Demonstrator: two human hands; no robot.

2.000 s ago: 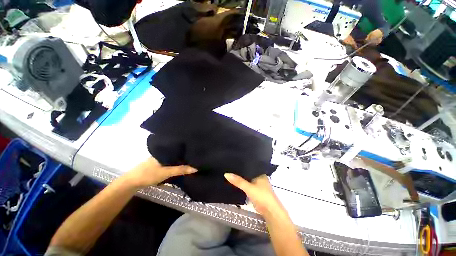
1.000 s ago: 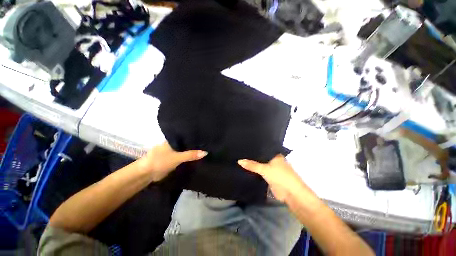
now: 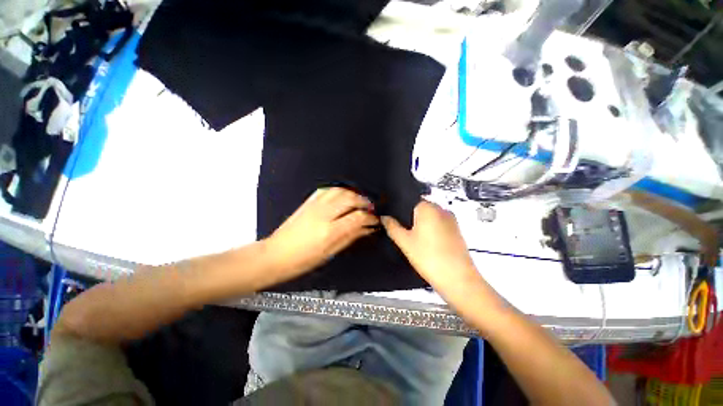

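Note:
A black cut panel lies on the white machine table from the far edge to the front edge, left of the white sewing machine head. My left hand lies on the panel, its fingertips bunched on a small fold of the cloth. My right hand pinches the cloth just beside them, near the panel's right edge. The needle area is just beyond my right hand; whether the cloth touches it cannot be told.
A smartphone lies below the machine head. Yellow-orange handled scissors are at the table's right end. A black and white tangle and a blue strip are at left. A red thing is at lower right.
The panel has been shifted and turned, and its near part now lies flatter, close to the machine. Both hands have moved farther onto the table and come together on the cloth. The view has shifted.

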